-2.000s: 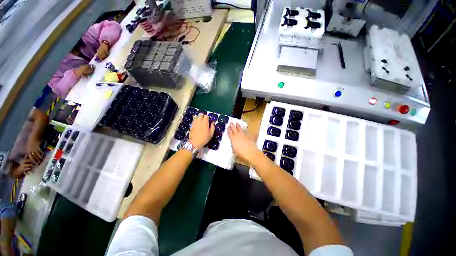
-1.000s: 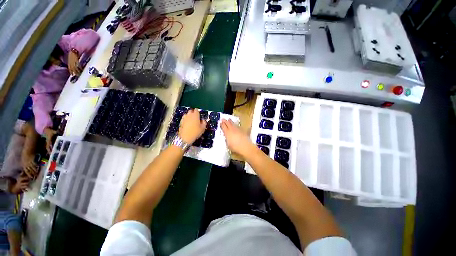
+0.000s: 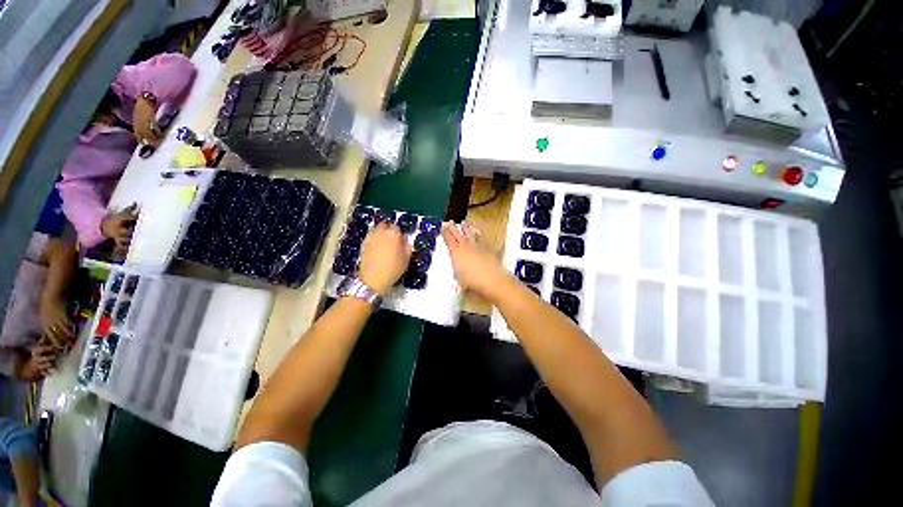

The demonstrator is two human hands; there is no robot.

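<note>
A small white supply tray with rows of glossy black housings lies in front of me on the green mat. My left hand is over the middle of the tray, fingers bent down among the housings; its fingertips are hidden, so I cannot tell if it grips one. My right hand rests at the tray's right edge, fingers together on the white rim, with no housing visible in it. A large white compartment tray lies to the right, with black housings in its left pockets.
The grey machine bed with coloured buttons stands behind the compartment tray. A film-wrapped stock tray, a grey gridded block and another compartment tray are at left. Coworkers' hands show at the far left.
The view has shifted slightly. My left hand has stayed over the housings with small movements of the fingers. My right hand has moved slightly up along the tray's right edge.
</note>
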